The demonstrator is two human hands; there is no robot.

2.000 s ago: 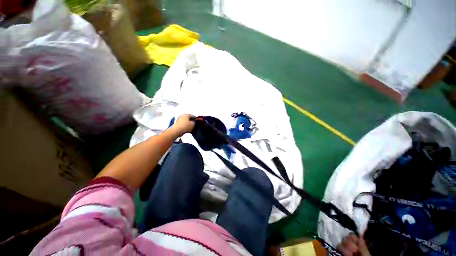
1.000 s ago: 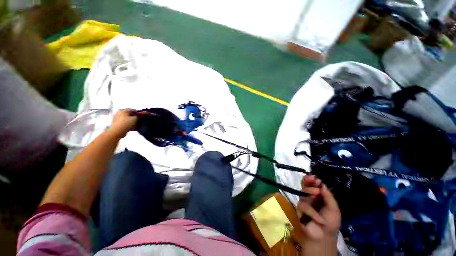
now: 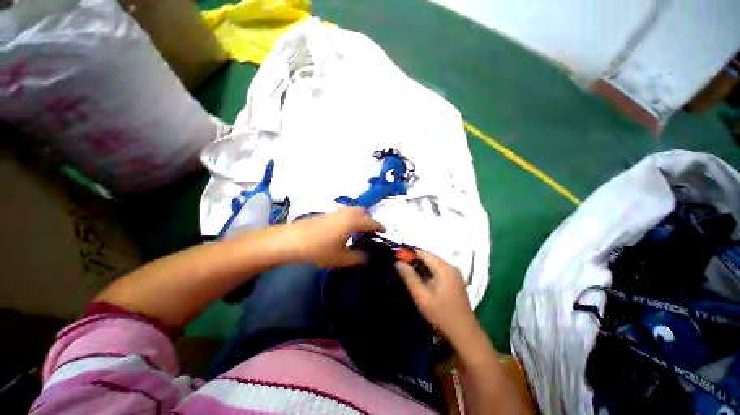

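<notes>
A black fabric section (image 3: 380, 308) of a bag lies over my lap, with a small orange patch (image 3: 404, 254) at its upper edge. My left hand (image 3: 334, 237) grips its upper left edge. My right hand (image 3: 434, 290) grips its upper right edge beside the orange patch. My fingertips are partly hidden in the dark fabric. A small blue plush piece (image 3: 380, 188) with a white eye and dark cords lies on the white sack (image 3: 349, 105) beyond my hands. Another blue and pale grey plush piece (image 3: 253, 206) lies at the sack's left, by my knee.
An open white bulk sack (image 3: 553, 300) with blue and black bags (image 3: 667, 331) stands at right. A stuffed white sack (image 3: 97, 105) and a brown carton (image 3: 61, 243) are at left. A yellow woven sack (image 3: 255, 28) lies beyond. A brown box (image 3: 519, 381) is by my right forearm.
My right hand has moved left from the bulk sack, off the stretched straps, to the black fabric. The fabric is now over my lap, and the plush piece at left has come into view.
</notes>
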